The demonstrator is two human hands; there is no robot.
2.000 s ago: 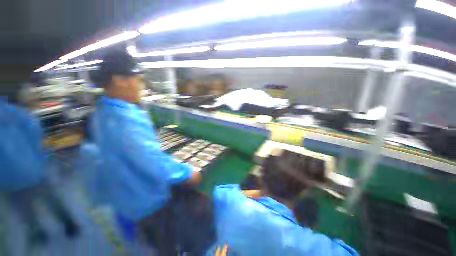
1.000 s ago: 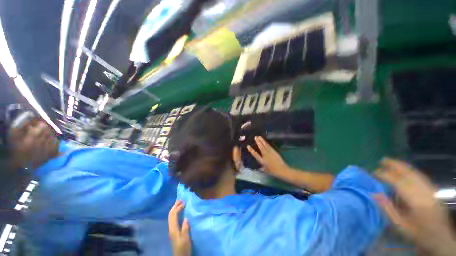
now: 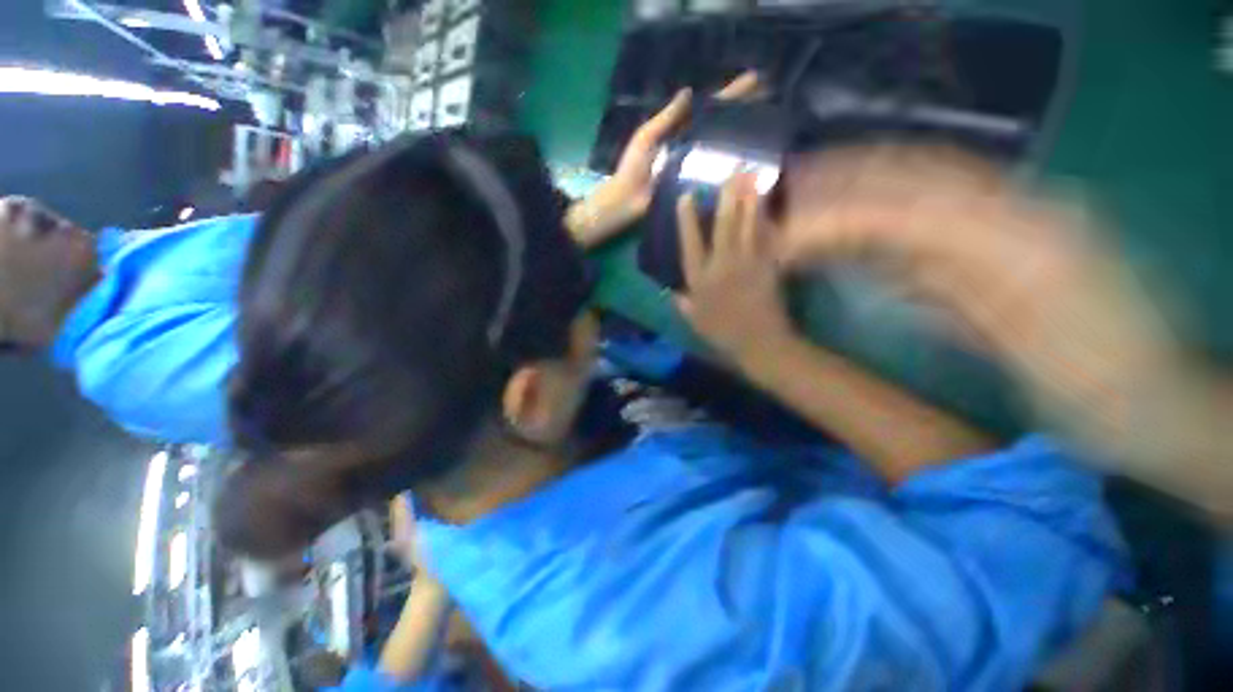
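Note:
A dark glossy panel (image 3: 723, 135) is held in both hands of a seated person in a blue smock. My right hand (image 3: 933, 210) is a large blur reaching in from the right. Its fingers overlap the view of the panel's right side; whether they touch it or hold anything is unclear. My left hand (image 3: 415, 581) is small at the lower left, partly hidden behind the seated person's shoulder, and its grip is hidden.
The seated person's head (image 3: 392, 298) and smock (image 3: 757, 568) fill the middle. Another person's blue sleeve (image 3: 162, 325) is at left. Dark trays (image 3: 933, 68) lie on the green surface (image 3: 1163, 81). Pale modules (image 3: 453, 47) stand in rows at top left.
The view has moved closer to the seated person, whose hands now hold the dark panel. My right hand has reached inward from the right edge. My left hand appears farther left.

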